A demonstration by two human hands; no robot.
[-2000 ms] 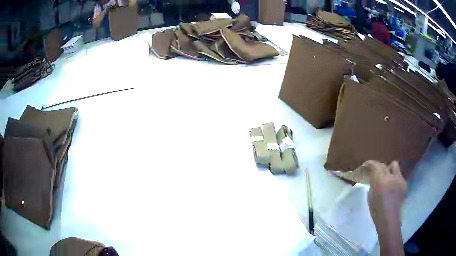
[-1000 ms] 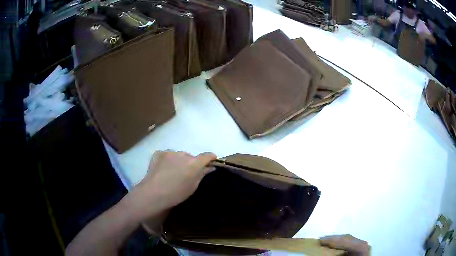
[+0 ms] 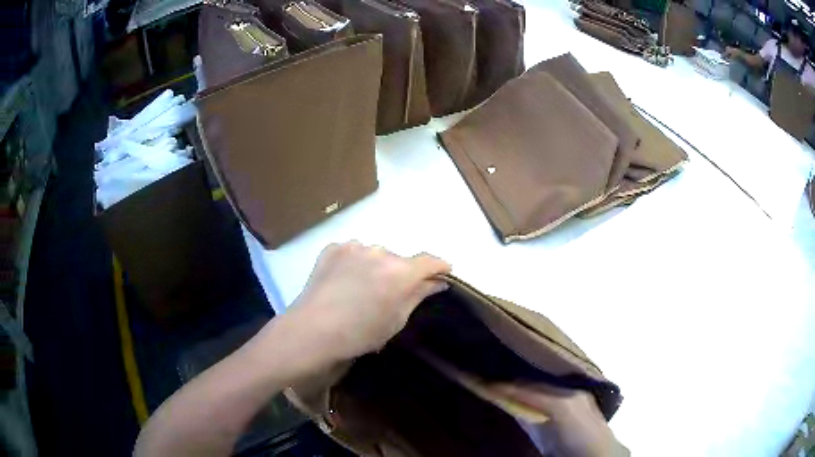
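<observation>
An open brown handbag [image 3: 545, 335] lies tilted at the table's near edge, its dark mouth facing me. My left hand [image 3: 371, 290] grips the far rim at the mouth's left end. My right hand [image 3: 572, 424] reaches into the mouth from the right; its fingers are partly hidden in the dark lining. A narrow tan strip or edge shows by those fingers; I cannot tell whether they hold it. The bag's lower part is cut off by the picture's bottom edge.
A brown bag [image 3: 290, 143] stands at the table's left edge, with upright bags [image 3: 447, 67] behind it. Flat bags [image 3: 545, 152] overlap beyond my hands. A carton of white stuffing [image 3: 143, 152] is on the left. A person [image 3: 786, 58] is at far right.
The view has swung left from the table's right side. My left hand has come into view gripping an open bag. My right hand has moved from the bag's near side into its mouth.
</observation>
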